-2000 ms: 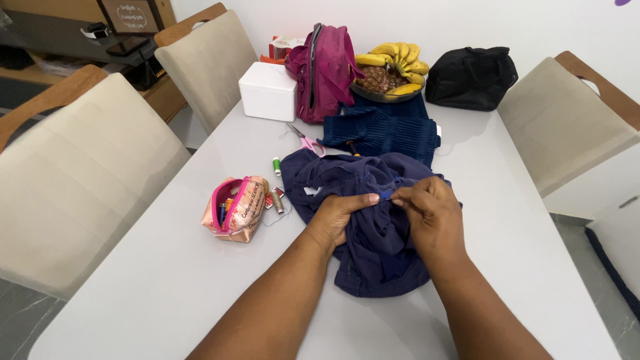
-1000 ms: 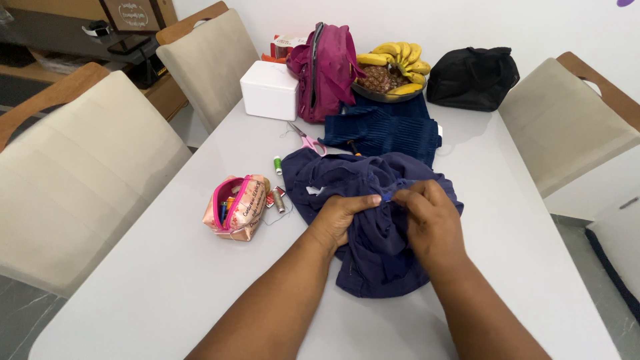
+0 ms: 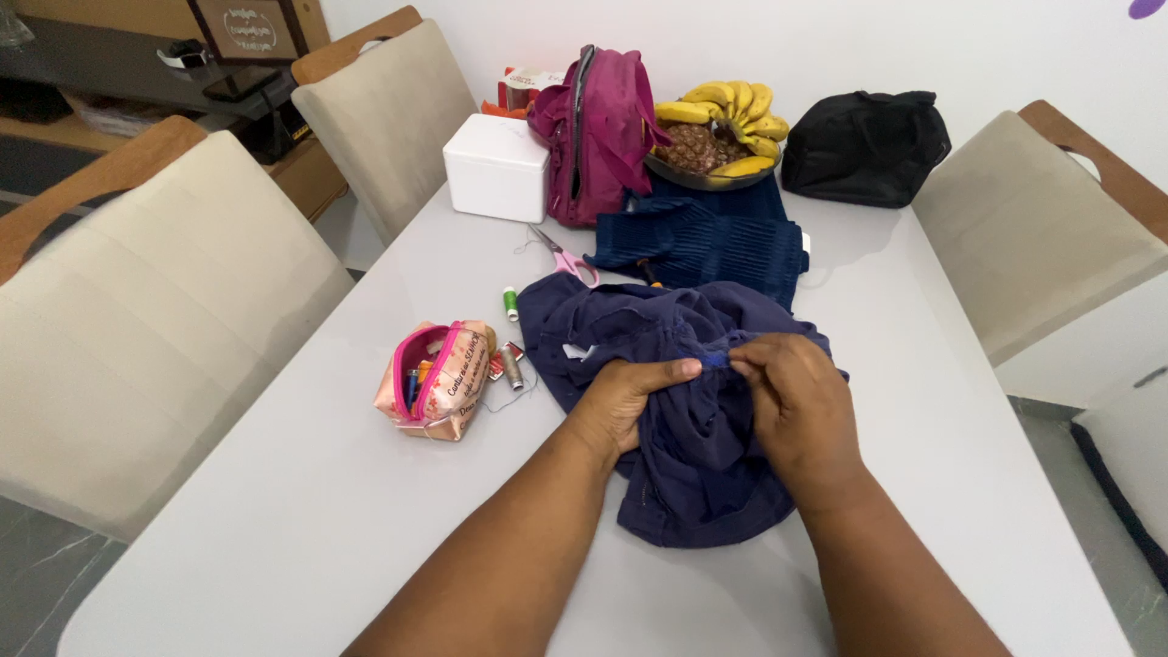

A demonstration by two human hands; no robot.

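A navy blue garment lies bunched on the white table. My left hand pinches its gathered edge between thumb and fingers, beside a brighter blue patch. Just right of that patch, the fingertips of my right hand are closed on the same edge; whether they hold a needle is too small to tell. Left of the garment are a green thread spool, a grey-brown thread spool with loose thread, and an open pink zippered pouch with small items inside. Pink-handled scissors rest behind the garment.
Behind the garment is folded dark blue ribbed cloth. Farther back stand a white box, a magenta backpack, a bowl of bananas and a pineapple, and a black bag. Beige chairs flank the table.
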